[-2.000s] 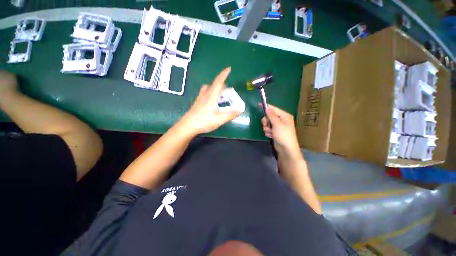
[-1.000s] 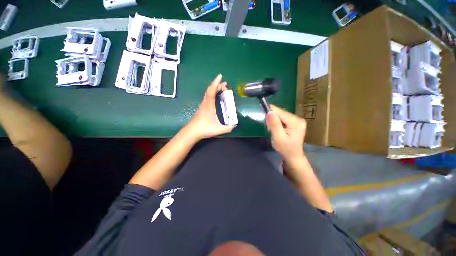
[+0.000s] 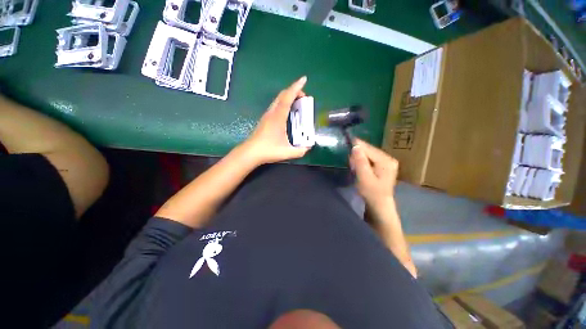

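Observation:
My left hand (image 3: 273, 132) grips a white housing (image 3: 302, 122), stood on its edge with a narrow side turned up, over the bench near its front edge. My right hand (image 3: 374, 168) holds the slim handle of the two-headed mallet (image 3: 347, 116). The mallet head is slightly blurred, just right of the housing and apart from it, its yellow-green end towards the housing and its dark end to the right. The lower side of the housing is hidden by my palm and fingers.
Stacked white housings (image 3: 213, 69) stand on the green bench (image 3: 270, 51) left of my hands, with smaller piles further left. An open carton (image 3: 472, 109) packed with white housings is at right. A pale rail (image 3: 379, 33) crosses behind. Another person's arm (image 3: 54, 144) is at left.
The housing in my left hand has turned from lying flatter to on edge. The mallet has come level with it, and since one second ago has shifted slightly right. The view has shifted too.

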